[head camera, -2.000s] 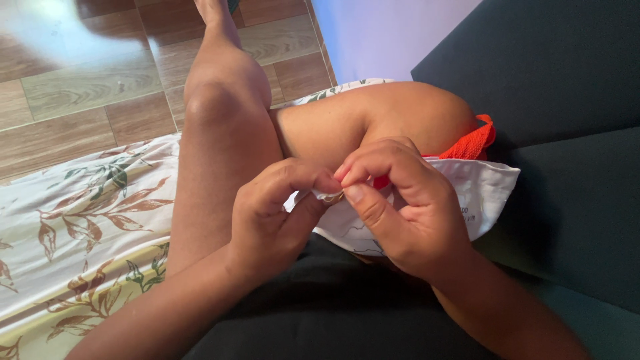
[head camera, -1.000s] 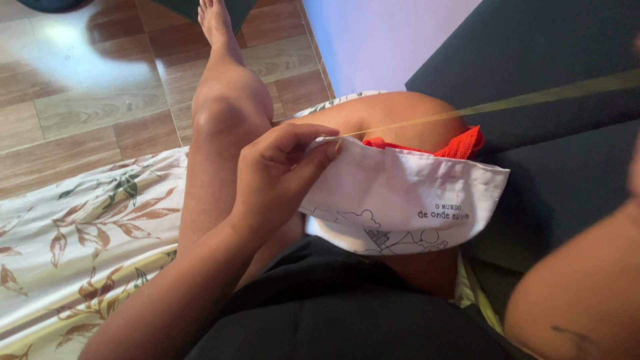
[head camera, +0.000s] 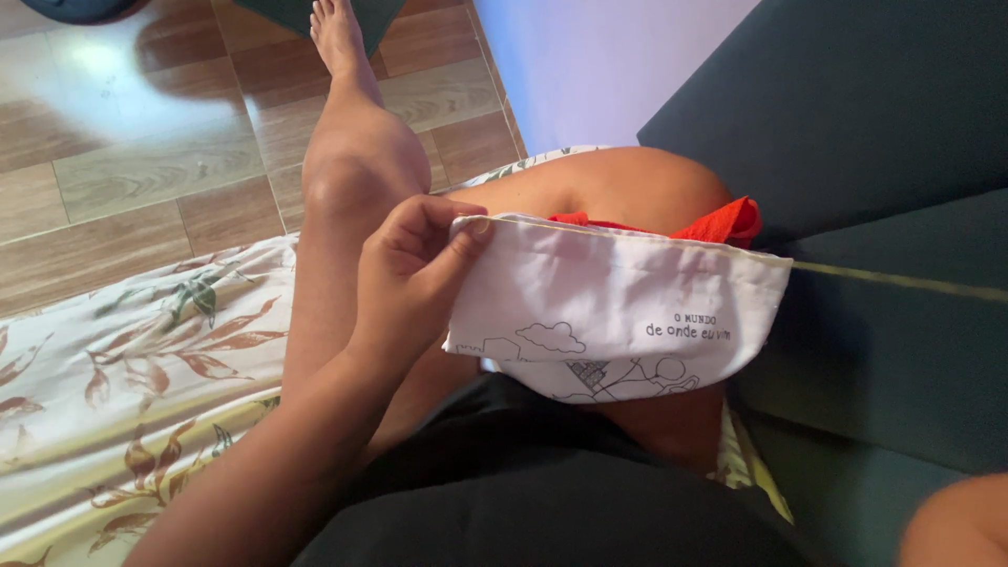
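Note:
My left hand pinches the upper left corner of a white printed cloth between thumb and forefinger. The cloth lies over my lap and bears line drawings and writing. A thin yellowish thread runs from the pinch along the cloth's top edge and out past the right side of the view. Behind that edge a bright red fabric shows. My right hand is out of view; only part of my right arm appears at the lower right corner. Whether the thread passes through the cloth cannot be told.
A leaf-patterned sheet spreads under my legs on the left. Dark cushions stand at the right beside a pale wall. Beyond the sheet is a wood-look tiled floor, with a dark round object at the top left.
Two seconds ago both hands were together at the cloth's edge. My right hand has since moved off to the right, out of view, and the thread now stretches that way. My left hand has kept its pinch.

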